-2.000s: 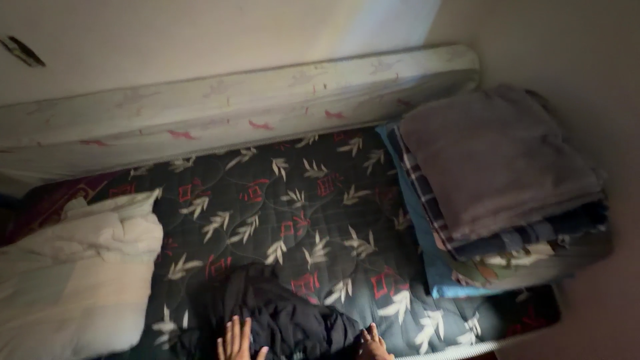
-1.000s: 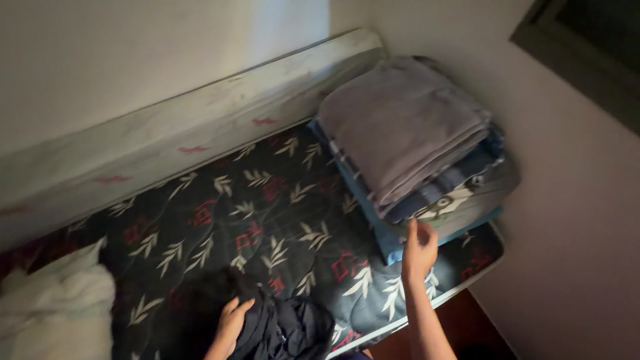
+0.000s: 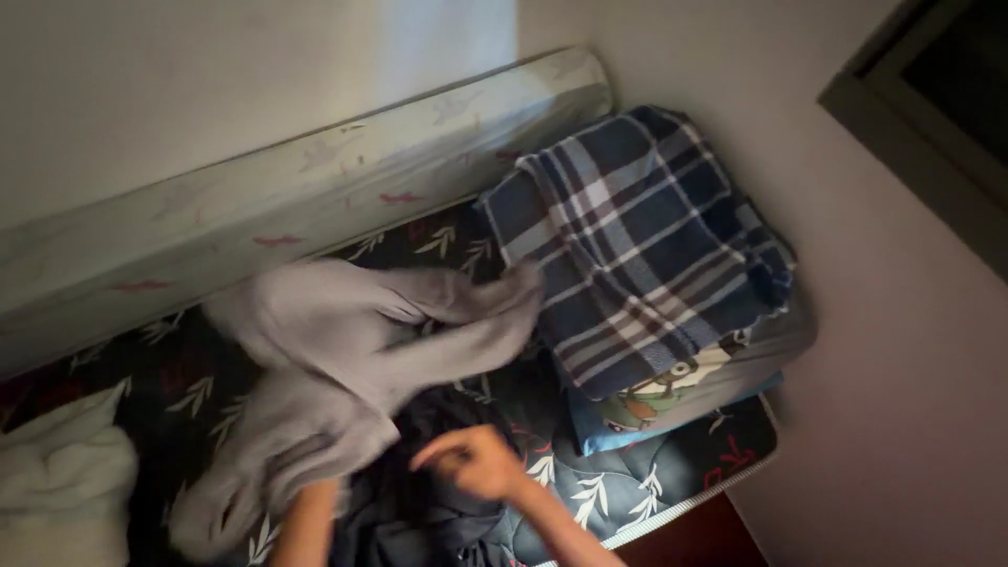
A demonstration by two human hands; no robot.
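Note:
A grey blanket, blurred by motion, spreads over the left and middle of the patterned mattress. My left hand is hidden under its lower edge; only the forearm shows, so its grip cannot be seen. My right hand is over the crumpled black cloth, right of the grey blanket, thumb and fingers curled with a gap between them and nothing seen in them. A blue plaid blanket lies folded on top of the stack at the right, over a grey printed fabric item and a light blue one.
A pale bolster-like cushion or upright mattress runs along the wall behind. White bedding lies at the left edge. The wall rises beside the stack, with a dark framed opening or panel at upper right.
The grey blanket, earlier folded on top of the stack, is now off it to the left and partly unfolded. The plaid blanket beneath is uncovered. My right hand has moved left from the stack.

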